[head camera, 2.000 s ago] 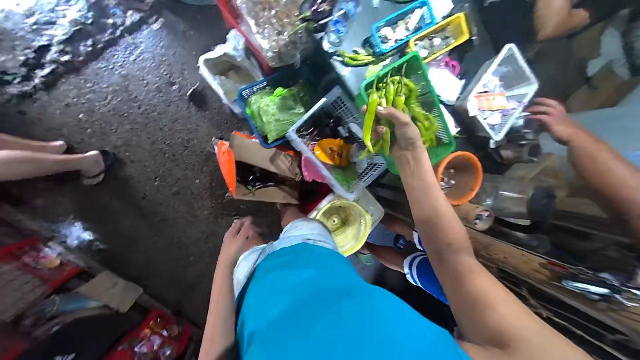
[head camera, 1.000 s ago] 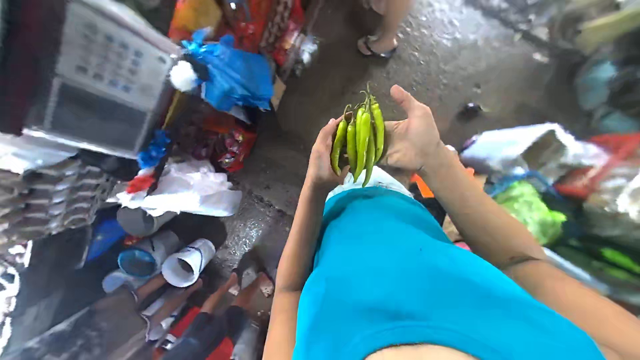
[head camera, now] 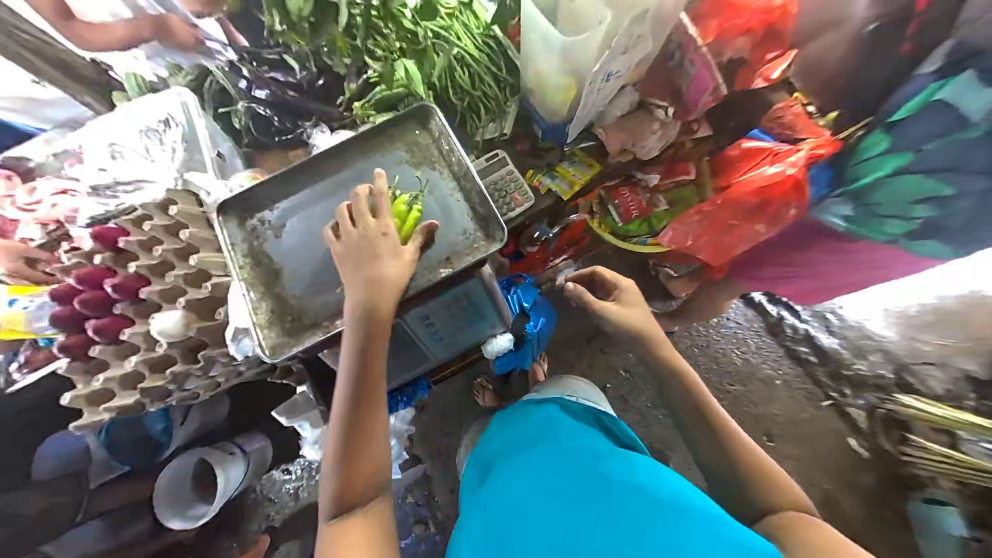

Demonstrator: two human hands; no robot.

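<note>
Several green chili peppers (head camera: 406,209) lie on the metal tray (head camera: 310,209) of a weighing scale (head camera: 434,329), partly covered by my left hand (head camera: 376,240). That hand reaches over the tray with its fingers spread, thumb beside the peppers; whether it still grips any of them I cannot tell. My right hand (head camera: 608,298) is in the air to the right of the scale, near a blue plastic bag (head camera: 527,322). Its thumb and index finger are close together, and a small pale thing seems to be at their tips.
Left of the tray are stacked egg cartons (head camera: 147,310) with dark pink eggs. A calculator (head camera: 504,184) lies at the tray's right corner. Green beans (head camera: 473,70) and leafy greens are behind it. Red plastic bags (head camera: 744,201) are at the right; another person's hands show at the upper left.
One second ago both hands were together around the peppers in front of me. Now the peppers are on the scale tray and the hands are apart. The view has turned strongly.
</note>
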